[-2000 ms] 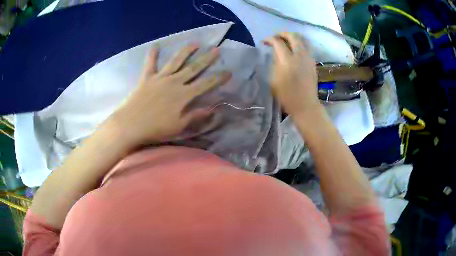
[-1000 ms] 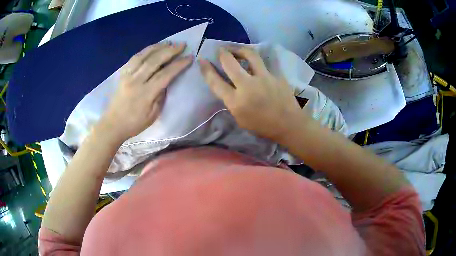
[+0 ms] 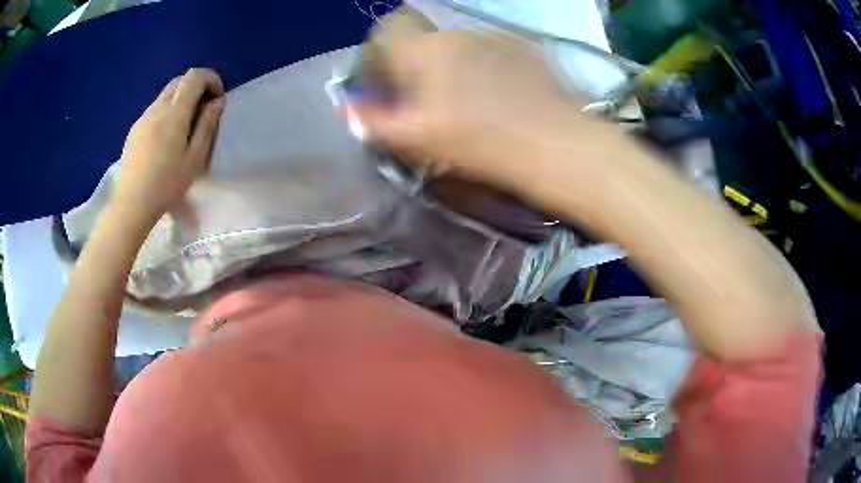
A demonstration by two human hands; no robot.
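The pale grey-beige garment (image 3: 283, 123) lies over the navy pressing form (image 3: 123, 75), its lower part bunched against my body. My left hand (image 3: 175, 141) is at the garment's upper left edge, fingers bent; whether they pinch cloth cannot be told. My right hand (image 3: 453, 94) is strongly blurred above the garment's upper middle. It is closed around the steam iron (image 3: 373, 92), of which a blue part and a pale shiny edge show. The hand and forearm hide most of the iron and the cloth beneath. A thin white curved line runs across the garment.
White table cover (image 3: 33, 274) shows at the left and behind the form. Loose pale garments (image 3: 614, 349) hang at the lower right. A blurred yellow hose (image 3: 684, 57) and dark blue and yellow racks are at the right. A white thread (image 3: 378, 9) lies on the form's far end.
My right hand has left the cloth's pointed opening and now holds the iron, seen before on its rest at the right. My left hand has moved left along the garment edge. The view has shifted.
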